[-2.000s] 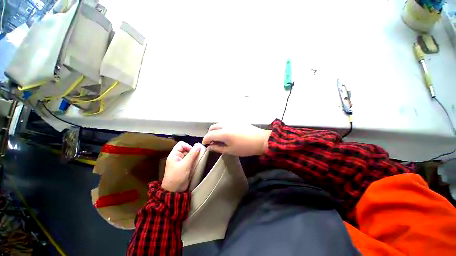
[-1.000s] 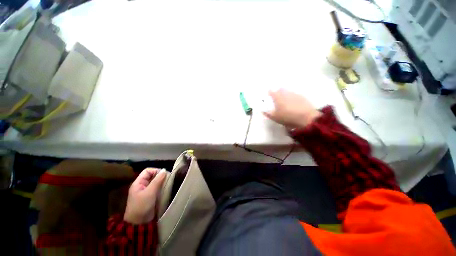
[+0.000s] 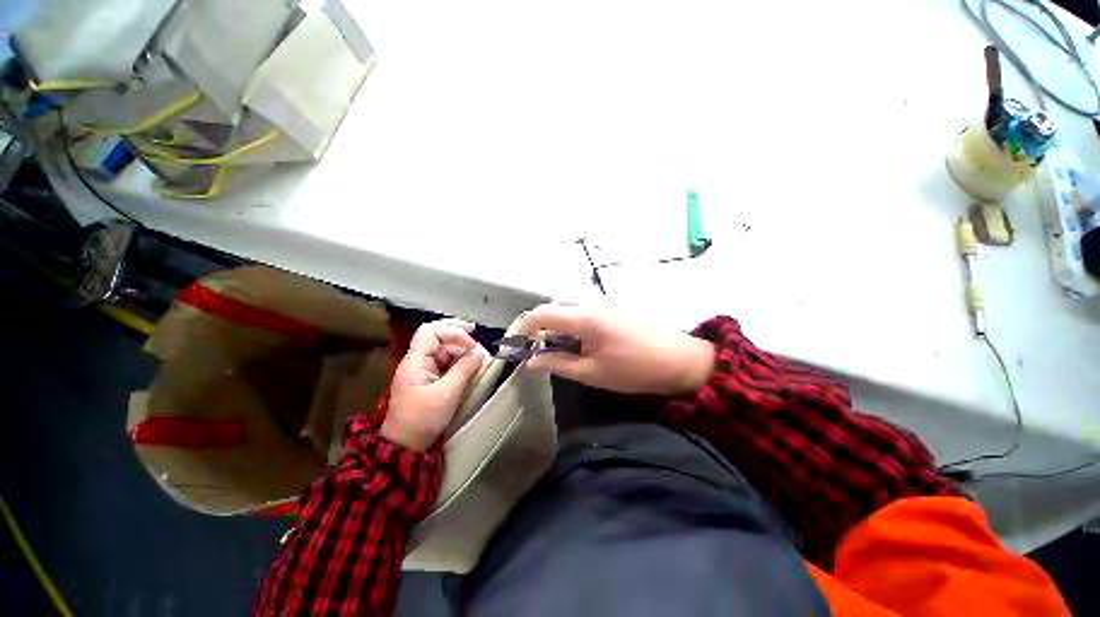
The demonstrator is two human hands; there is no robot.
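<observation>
The beige bag body (image 3: pixel 489 470) lies on the lap with its open mouth up, against the grey apron. My left hand (image 3: pixel 432 383) pinches the far left part of its rim. My right hand (image 3: pixel 615 348) is shut on the thread snips (image 3: pixel 539 345), whose dark blades point left at the rim, close to my left fingertips. What lies between the blades is too small to tell. The green-handled awl (image 3: pixel 695 219) lies on the table with a dark cord.
A cardboard bin (image 3: pixel 187 470) with red tape stands left of the knees. Stacked bag bodies (image 3: pixel 316 82) lie at the table's far left. A tool pot (image 3: pixel 987 163) and a corded pen-like tool (image 3: pixel 975 275) are at the right of the white table (image 3: pixel 531 145).
My right hand was at the rim, reached to the table where the snips lay, and is back at the rim holding them. My left hand still holds the bag. The view has shifted.
</observation>
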